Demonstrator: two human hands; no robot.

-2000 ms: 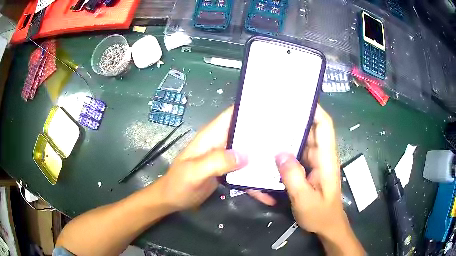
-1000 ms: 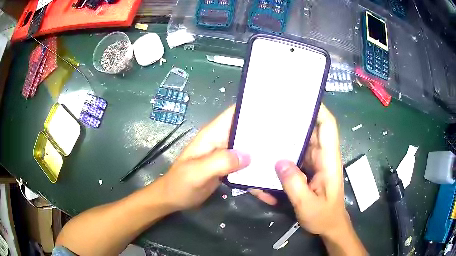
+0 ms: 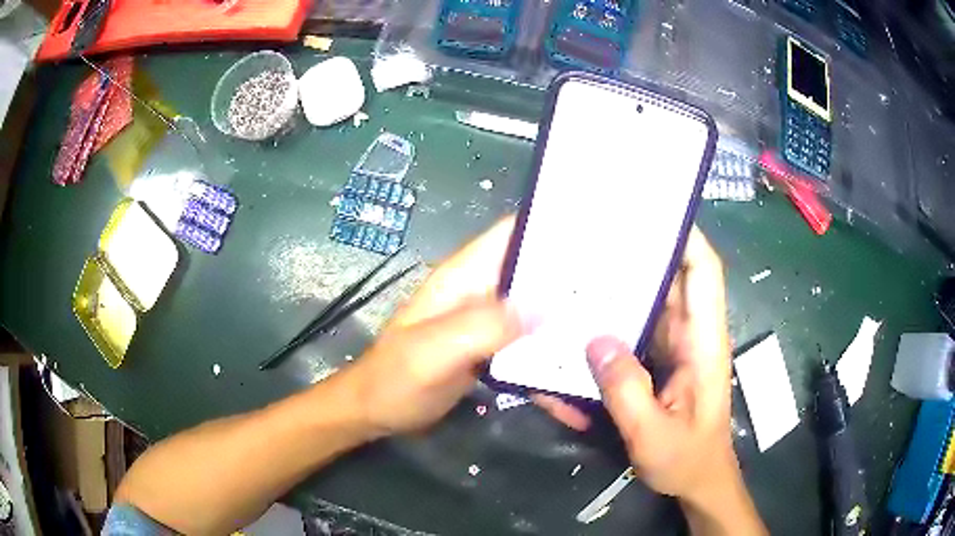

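A large touchscreen smartphone (image 3: 613,230) with a dark case and a bright white screen is upright in the middle of the view. My left hand (image 3: 445,351) holds its lower left side, with the thumb blurred over the screen. My right hand (image 3: 670,387) holds its lower right side, with the thumb on or just over the lower screen. The fingers behind the phone are mostly hidden; some fingertips show below its bottom edge. What the screen shows is washed out.
On the green mat lie black tweezers (image 3: 337,312), a teal keypad (image 3: 374,213), a purple keypad (image 3: 206,217), a yellow tin (image 3: 106,316), a cup of screws (image 3: 257,99), a white card (image 3: 768,393) and a dark-handled tool (image 3: 838,450). Behind are a keypad phone (image 3: 806,110) and a red tray (image 3: 168,23).
The phone, both hands and the bench things appear shifted slightly right in the view. My left thumb is now blurred over the screen. The grip on the phone stays.
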